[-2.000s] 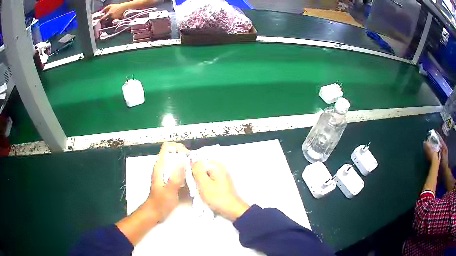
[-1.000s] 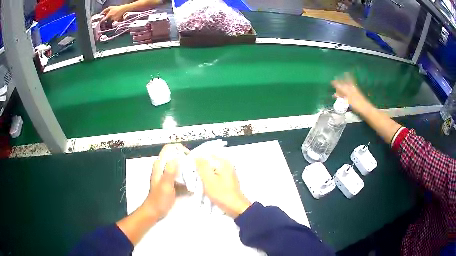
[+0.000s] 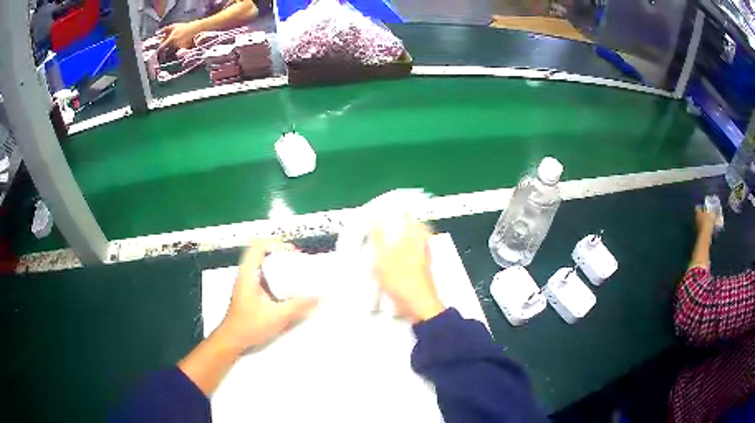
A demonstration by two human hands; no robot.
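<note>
My left hand (image 3: pixel 258 301) holds a white power adapter (image 3: pixel 288 276) between thumb and fingers above the white sheet (image 3: pixel 464 285). Its outline is blurred. My right hand (image 3: pixel 406 268) is beside it, blurred, gripping a crumpled white cloth (image 3: pixel 397 202) that stands out above the fingers. The adapter's pins are not visible. Several white adapters with pins, one of them the nearest (image 3: pixel 516 294), lie right of the sheet. A clear bottle (image 3: pixel 526 215) with a white cap stands behind them.
A green conveyor (image 3: pixel 414 124) with one adapter (image 3: pixel 295 154) runs beyond a chipped white rail (image 3: pixel 596 188). A grey post (image 3: pixel 58 140) stands left. A bagged pink heap (image 3: pixel 343 37) and pink stacks (image 3: pixel 240 62) lie opposite, beside another person's hand. A checked sleeve (image 3: pixel 712 301) is at right.
My hands have moved apart, the right one rightward with the cloth; the adapter now shows in my left. The conveyor adapter has moved right. The neighbour's arm has drawn back from behind the bottle.
</note>
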